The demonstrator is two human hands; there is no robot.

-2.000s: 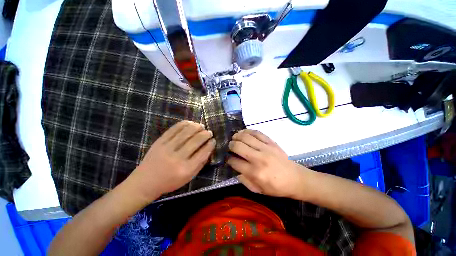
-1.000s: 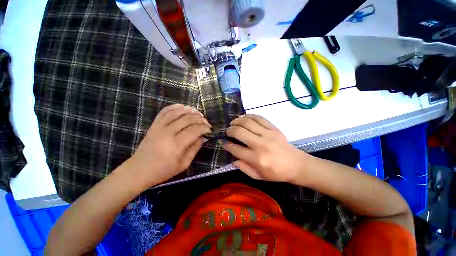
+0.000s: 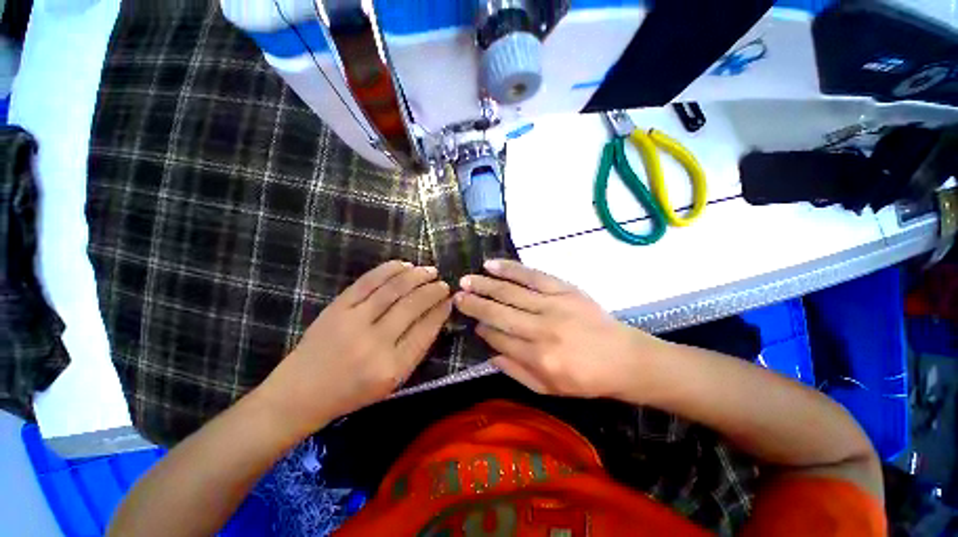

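The dark plaid fabric panel (image 3: 226, 252) lies on the machine table, its right part under the needle and presser foot (image 3: 454, 157) of the white sewing machine (image 3: 441, 63). A narrow plaid strip or fold (image 3: 454, 231) runs from the foot toward me. My left hand (image 3: 368, 330) lies on the panel, its fingers extended and holding the cloth down. My right hand (image 3: 552, 330) holds the cloth at its right edge. The fingertips of both hands nearly meet below the foot. My thumbs and the cloth under my palms are partly hidden.
Scissors with green and yellow handles (image 3: 664, 189) lie right of the foot. A black band (image 3: 683, 52) hangs over the machine arm. Dark cloth (image 3: 804, 178) lies at the right. Blue crates (image 3: 856, 341) stand below the table. Another plaid piece (image 3: 23, 283) is at the left edge.
One second ago my fingertips pinched a dark edge or fold between them; now my fingers lie flatter on the cloth. The camera view has shifted, so the machine appears lower than a second ago.
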